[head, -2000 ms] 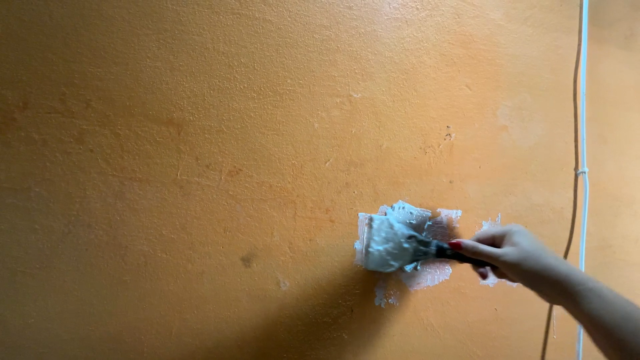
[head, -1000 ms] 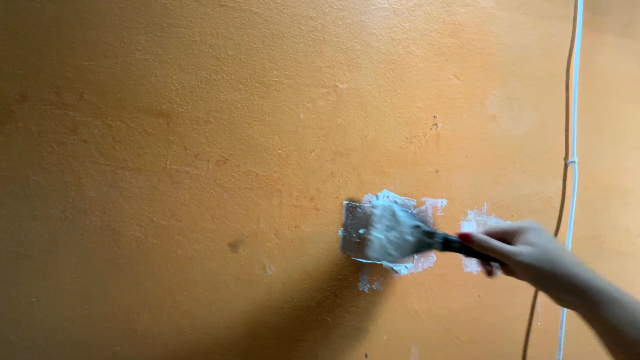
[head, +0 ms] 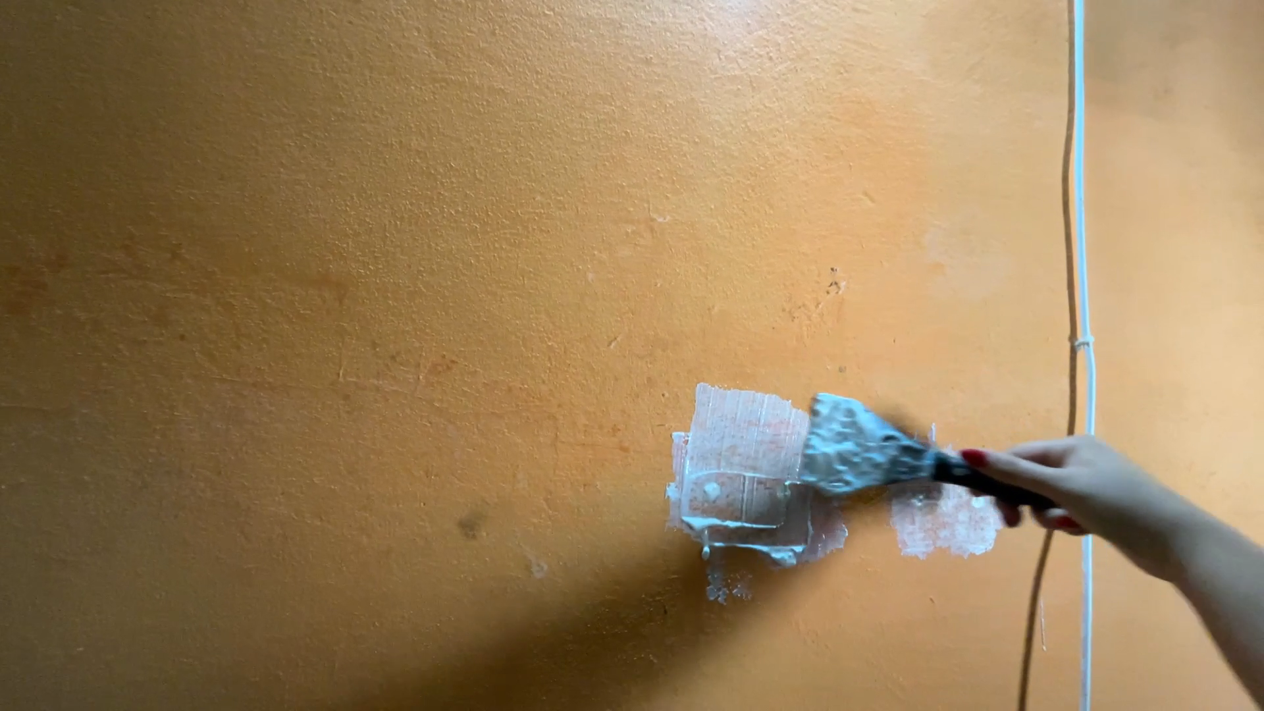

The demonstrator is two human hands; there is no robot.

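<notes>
My right hand, with red nails, is closed around the black handle of a putty knife at the lower right. White filler coats the wide blade, which points left and lies at the right edge of a thin white filler patch on the orange wall. Ridges and small lumps of wet filler mark the lower part of that patch. A second, smaller filler patch shows below the handle, partly hidden by the tool and hand. My left hand is out of the frame.
The textured orange wall fills the view. A white cable held by a clip runs down the right side, behind my wrist, with its dark shadow beside it. Small chips and a dark spot mark the wall.
The putty knife has moved right across the patch, uncovering its left part. The white filler area now reaches higher on the wall, with fresh ridges low in it.
</notes>
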